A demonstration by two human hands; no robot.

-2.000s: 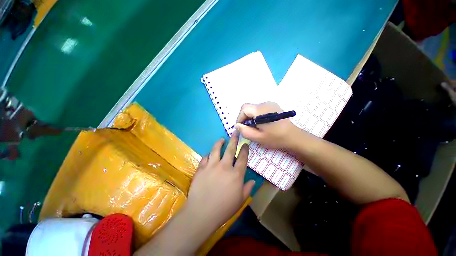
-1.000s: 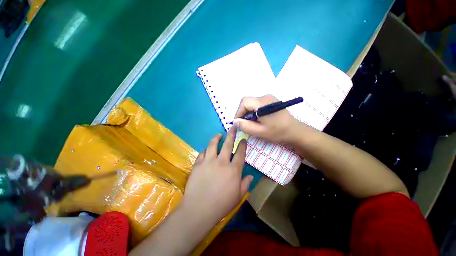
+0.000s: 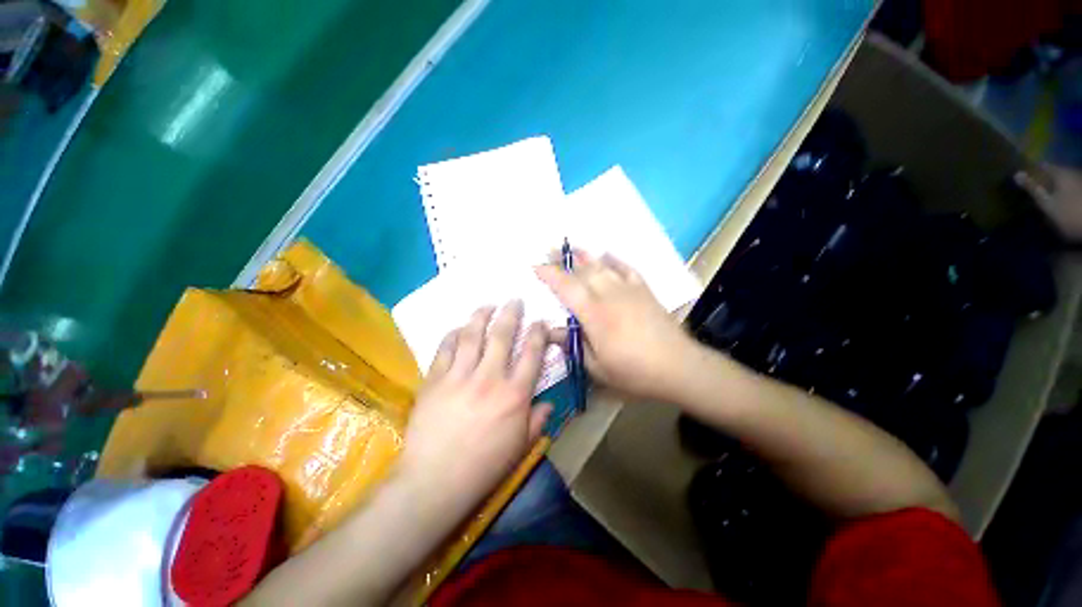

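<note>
The spiral notebook (image 3: 492, 196) lies on the blue-green bench with its punched edge to the left. White record sheets (image 3: 641, 237) lie beside and below it, and one part reaches left beyond my left hand. My left hand (image 3: 481, 385) rests flat on the lower paper, fingers slightly spread, holding nothing. My right hand (image 3: 617, 326) is on the paper just right of it and holds the dark pen (image 3: 575, 356), which stands nearly vertical in the picture. The writing under my hands is hidden.
The orange-yellow fixture (image 3: 267, 368) is left of my hands. A white appliance body (image 3: 113, 540) with a red end (image 3: 226, 534) is at bottom left. A carton (image 3: 635, 474) of black parts (image 3: 854, 296) is at right. A green belt (image 3: 237, 107) runs behind. Another person's hand (image 3: 1054, 196) shows far right.
The notebook and sheets appear further left, and a sheet now extends left under my left hand. The pen has turned from slanting up right to nearly vertical. My right hand has moved left.
</note>
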